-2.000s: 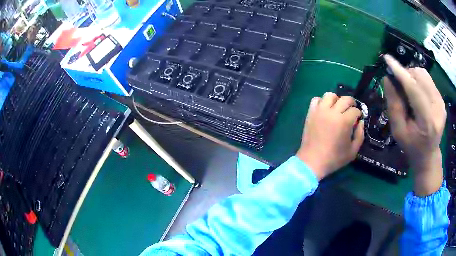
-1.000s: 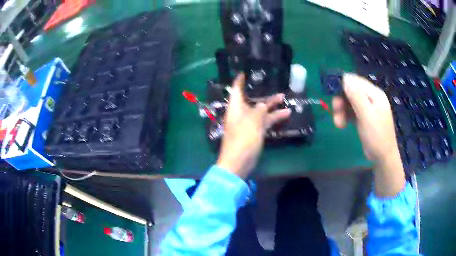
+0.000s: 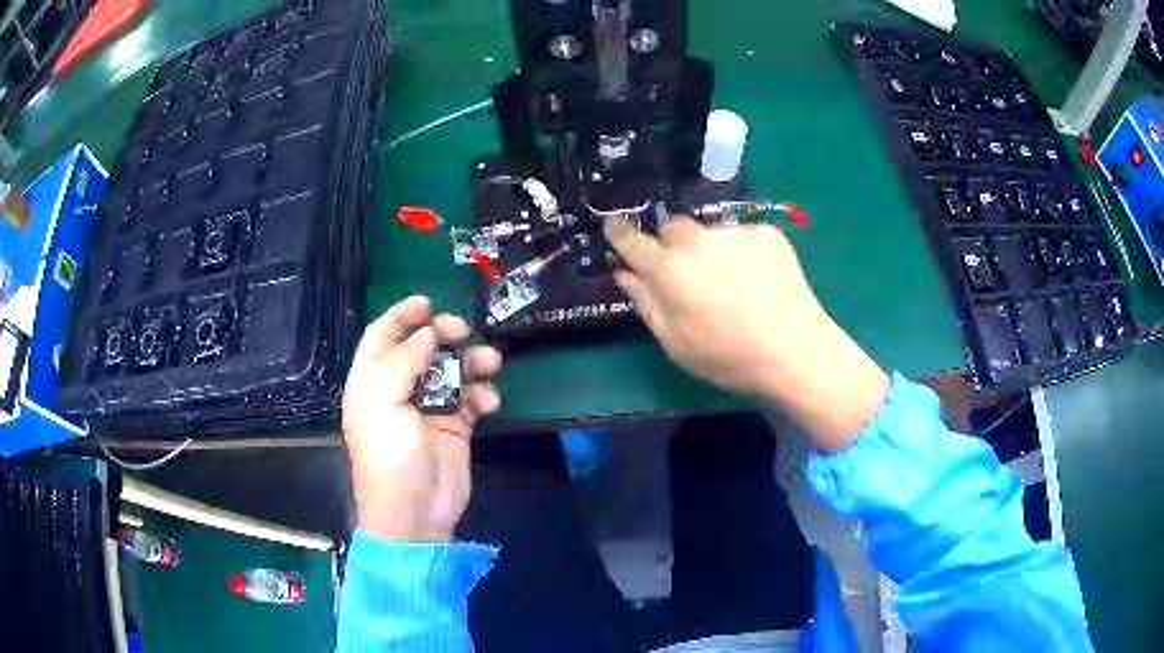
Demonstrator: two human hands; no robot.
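My left hand [image 3: 421, 421] holds a small module [image 3: 439, 380], a dark square piece with a silver ring, between thumb and fingers, left of and in front of the fixture. My right hand [image 3: 734, 300] reaches over the black press fixture [image 3: 574, 310], its fingertips down at the fixture's centre; what they touch is hidden. Two left toggle clamps with red tips [image 3: 419, 220] lie at the fixture's left side. The right toggle clamp's thin silver rod with a red tip [image 3: 797, 214] points out to the right.
A tall stack of black trays [image 3: 192, 287] with several ringed modules stands at left. A black tray [image 3: 1021, 334] with many filled pockets lies at right. A white cylinder [image 3: 724, 144] stands behind the right clamp. Blue boxes [image 3: 67, 306] stand at both sides. Red-capped bottles [image 3: 267, 586] lie on a lower green shelf.
My left hand has left the fixture and now holds the module in front of it. My right hand has moved left from near the right tray onto the fixture. The view has shifted.
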